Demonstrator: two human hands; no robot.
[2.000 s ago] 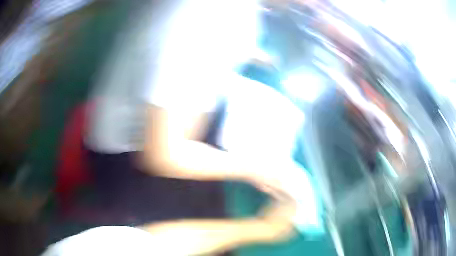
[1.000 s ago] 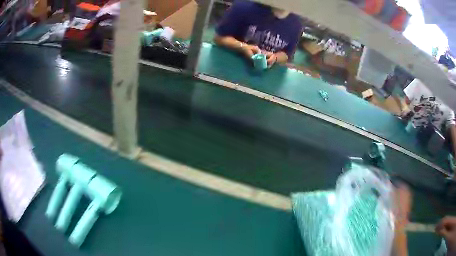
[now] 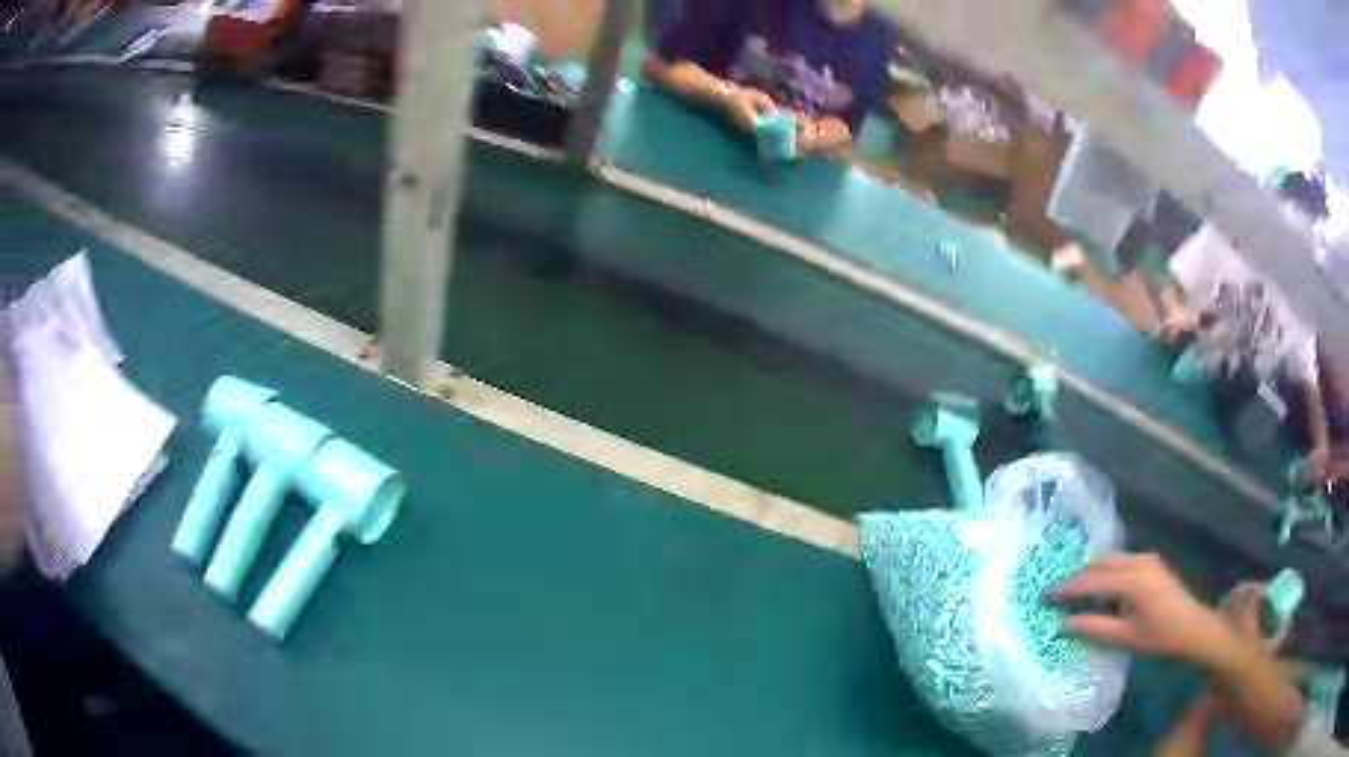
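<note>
Neither of my hands shows. Three mint-green handheld fans point(image 3: 289, 459) lie in a slanted row on the green bench top point(image 3: 562, 629) at the left. Their round drum heads touch and their handles point down-left. A bulging clear plastic bag point(image 3: 947, 621) full of tiny mint plastic pieces stands at the right. Another person's hand point(image 3: 1139, 603) reaches in from the right edge, its fingers over the bag's open mouth.
White sheets point(image 3: 82, 422) lie at the left. A pale upright point(image 3: 425, 192) stands at the conveyor's rail. Two fans point(image 3: 954, 436) are on the dark conveyor point(image 3: 621, 355) beyond the bag. A person in a dark shirt point(image 3: 769, 52) handles a mint part across it.
The view was blurred on a neighbour in white two seconds ago, then swung to the bench and conveyor. Since one second ago, the other person's hand has come over the bag's opening.
</note>
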